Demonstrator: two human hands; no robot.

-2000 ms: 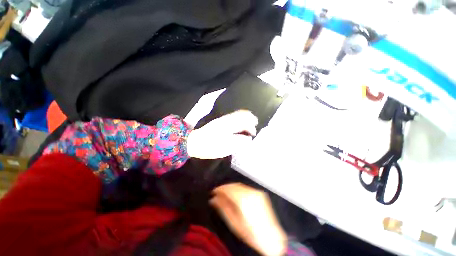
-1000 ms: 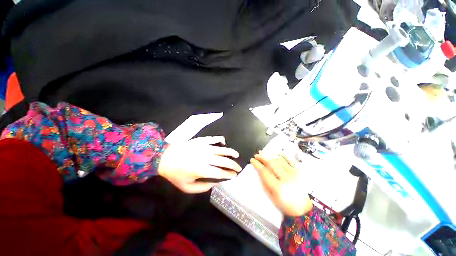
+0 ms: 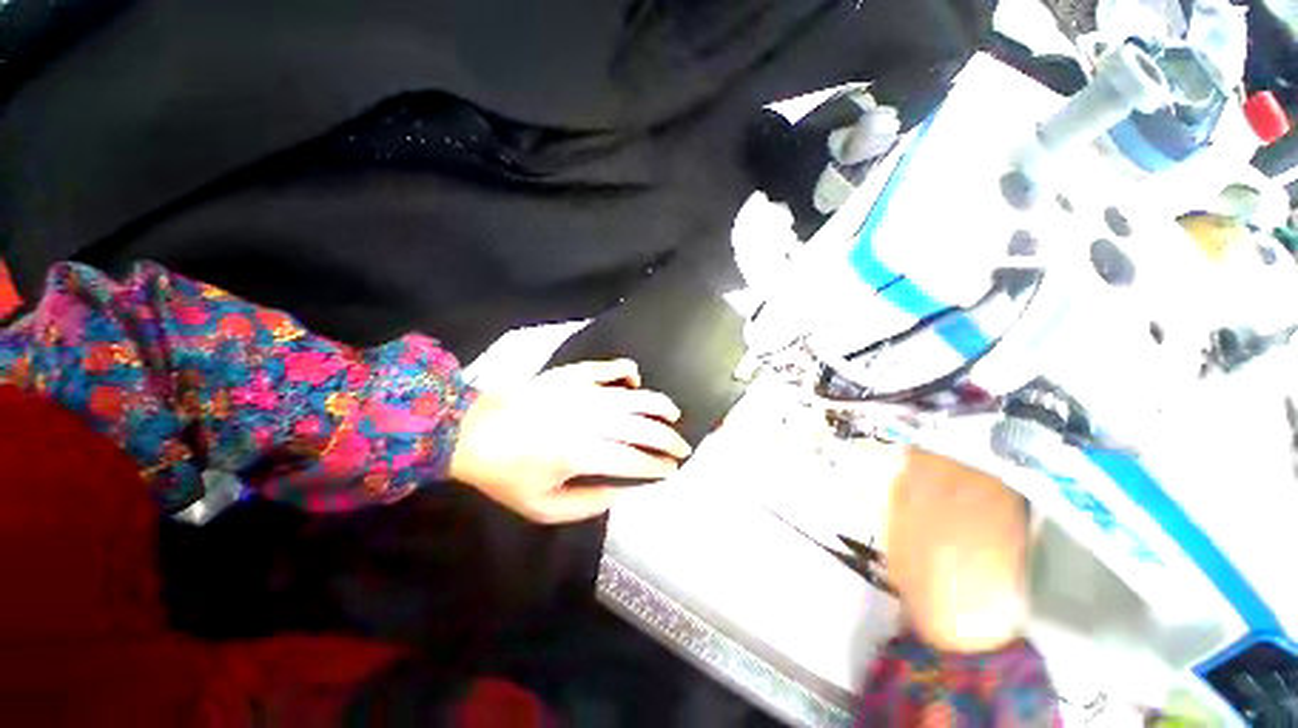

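Observation:
Black fabric (image 3: 669, 327) lies on the table's left part and reaches the needle area (image 3: 755, 363) of the white sewing machine (image 3: 968, 213). My left hand (image 3: 577, 441) rests flat on the fabric near the table edge, fingers slightly apart and pointing to the machine. A pale strip (image 3: 530, 353) shows beside its wrist. My right hand (image 3: 957, 548) is blurred at the machine's right side, below the head, by thin dark tool parts (image 3: 861, 555). Its fingertips are washed out, so its grip cannot be told.
A large black cloth pile (image 3: 356, 213) spreads left of and behind the machine. Pale scraps (image 3: 861, 138) lie behind the head. A ruler scale (image 3: 698, 633) runs along the front edge. A control panel (image 3: 1260, 683) is at the lower right.
My right hand has moved right, away from my left hand, toward where the shears lay. My left hand has stayed on the fabric. The view has shifted slightly.

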